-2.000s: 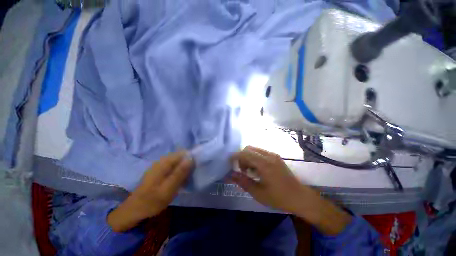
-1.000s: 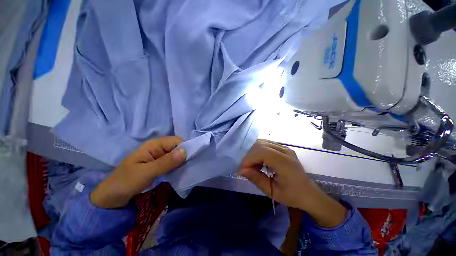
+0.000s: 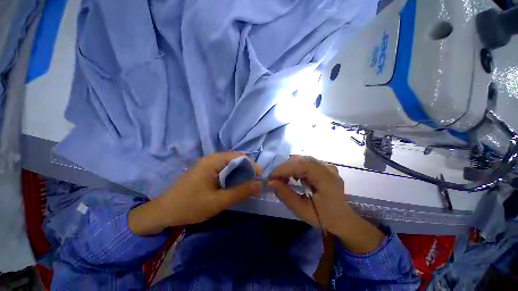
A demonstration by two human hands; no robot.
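Observation:
A large light blue garment piece (image 3: 199, 68) lies heaped on the white table, left of the sewing machine head (image 3: 375, 74). My left hand (image 3: 199, 190) is shut on a folded edge of the cloth, which forms a small loop between thumb and fingers. My right hand (image 3: 309, 190) is beside it, its fingertips pinched at the cloth edge close to my left fingertips. A thin dark strand, seemingly thread or a slim tool, hangs from my right hand. The exact grip of the right fingertips is too small to tell. The lamp glare hides the needle area.
Thread snips (image 3: 445, 193) lie on the table at the right. A grey ruler strip (image 3: 397, 213) runs along the front edge. Blue tape (image 3: 45, 42) is at the left. A red bag (image 3: 434, 253) is below right, with blue pieces beside it. A red crate (image 3: 35, 216) is below left.
My left hand has moved right, up against my right hand, and the cloth edge is now folded into a loop. The hanging cloth corner is gathered up. The garment heap has barely moved.

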